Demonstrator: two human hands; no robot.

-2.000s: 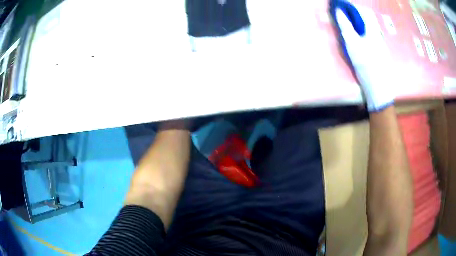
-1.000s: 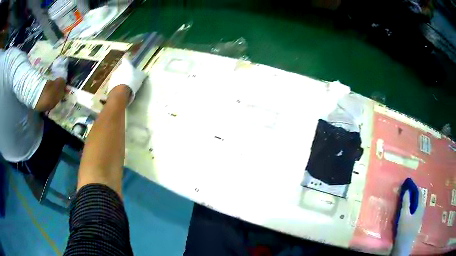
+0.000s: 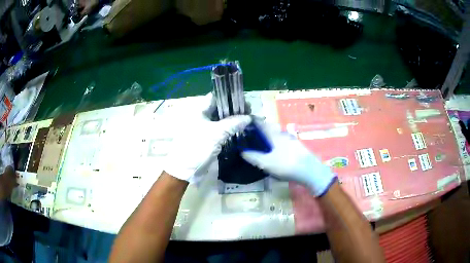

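Note:
A bundle of silver metal profiles [image 3: 228, 90] stands roughly upright over the middle of the bench. My left hand [image 3: 208, 141], in a white glove, is closed around its lower part. My right hand [image 3: 288, 154], in a white and blue glove, is close beside the left, over a black cloth [image 3: 236, 169]; it is blurred, and I cannot tell whether it touches the profiles or the cloth. A pale plate edge [image 3: 241, 188] shows under the cloth. The lower ends of the profiles are hidden by the hands.
The bench [image 3: 123, 180] has a white cover left and a pink-red printed cover [image 3: 330, 115] right. A green surface [image 3: 170, 67] lies behind it. A carton with red rows [image 3: 407, 241] is at lower right. Another person's arm shows at the far left.
My left hand has come from the bench's far left to the middle with the metal profiles. My right hand has moved left from the pink-red cover to beside it. The view has shifted.

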